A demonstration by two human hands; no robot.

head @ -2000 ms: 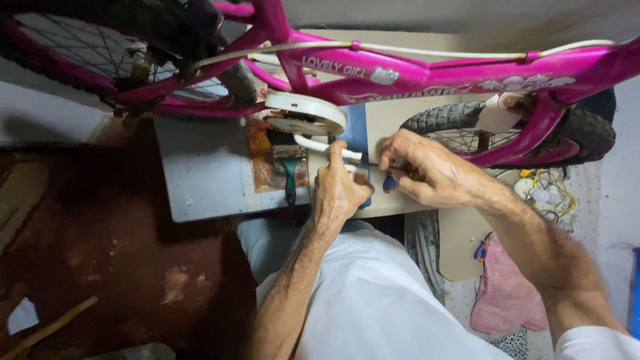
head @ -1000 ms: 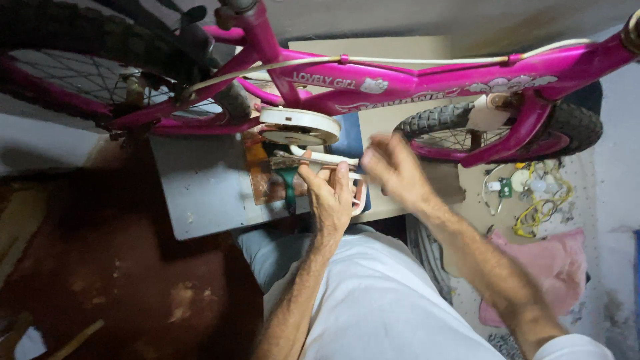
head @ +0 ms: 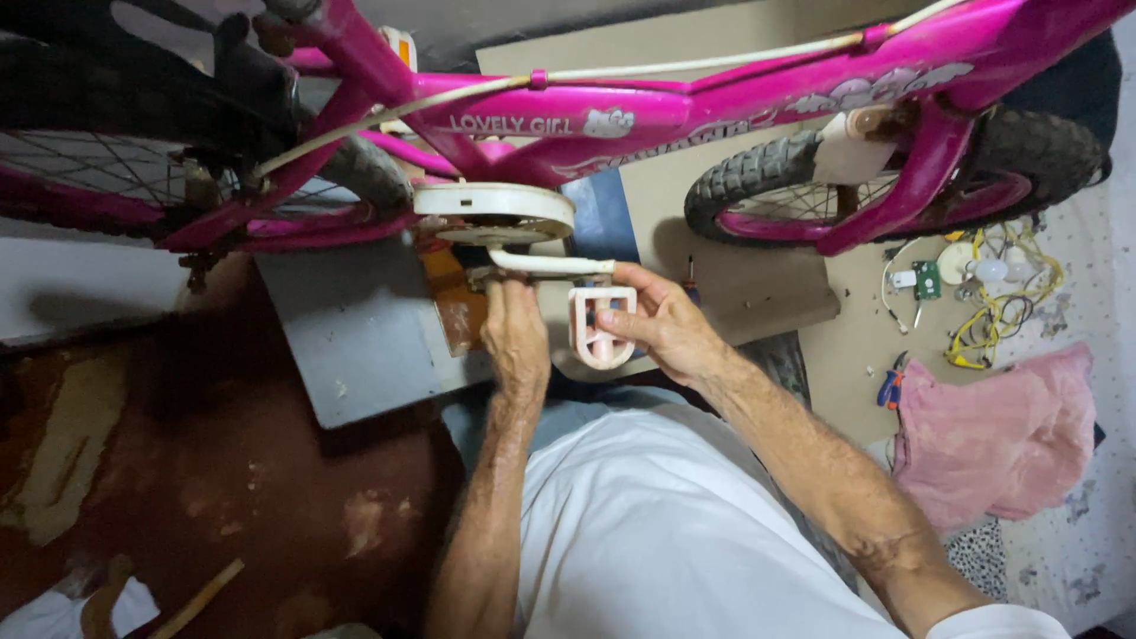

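A pink child's bicycle (head: 568,106) spans the upper part of the head view. Below its white chain guard (head: 497,209) a white crank arm (head: 555,264) runs to the right. My right hand (head: 670,324) holds a white plastic pedal (head: 605,342) near the crank's end, thumb on the pedal and fingers behind it. My left hand (head: 516,342) is at a thin metal tool, perhaps a wrench (head: 484,280), under the crank; its fingertips are partly hidden. A screwdriver (head: 691,282) stands just beyond my right hand.
Blue-handled pliers (head: 892,383) lie beside a pink cloth (head: 994,435) at the right. Above them are a small green circuit board (head: 926,280) and yellow wires (head: 985,324). The bicycle's front wheel (head: 754,191) is beyond my right hand. A grey board (head: 346,328) lies left of my hands.
My right hand, which held a screwdriver two seconds ago, is now on the pedal. My left hand has moved from the crank's end toward its base.
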